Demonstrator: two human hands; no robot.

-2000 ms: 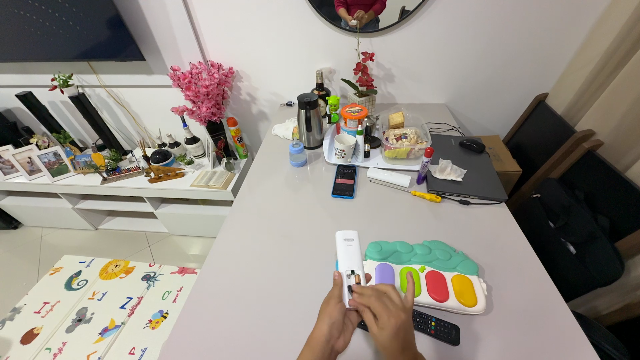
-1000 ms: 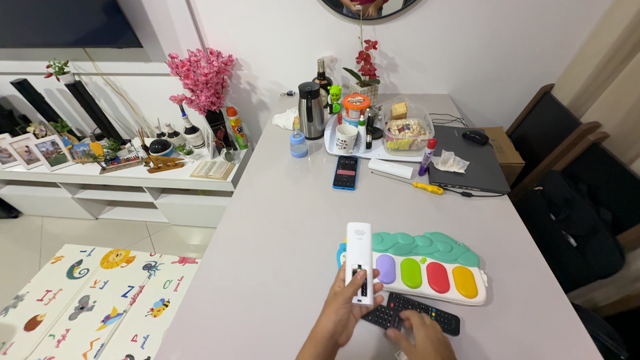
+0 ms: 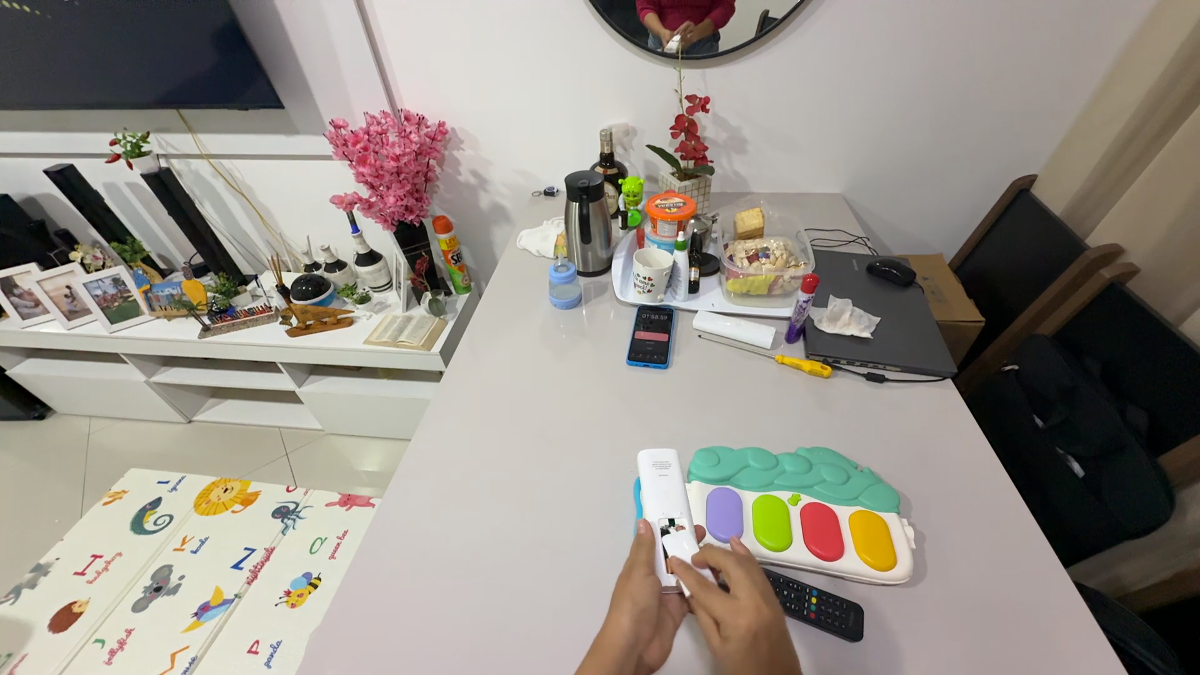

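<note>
A white remote control [image 3: 662,483] lies back side up in my left hand [image 3: 643,595], its battery compartment uncovered. My right hand [image 3: 741,600] pinches a small white battery cover [image 3: 680,544] over that compartment; the fingers partly hide both. Behind the right hand lies a black remote control [image 3: 820,603] on the table. Just beyond the hands is a toy piano [image 3: 811,534] with purple, green, red and yellow keys and a teal top.
Farther back on the table [image 3: 525,469] are a phone [image 3: 651,337], a yellow-handled screwdriver [image 3: 802,366], a white piece [image 3: 734,329], a laptop [image 3: 881,328], a steel thermos [image 3: 588,225] and a tray [image 3: 626,281] with a mug and food box. Chairs [image 3: 1022,281] stand at the right.
My right hand was over the black remote control a second ago; now it is at the white remote control with the small white cover between its fingers.
</note>
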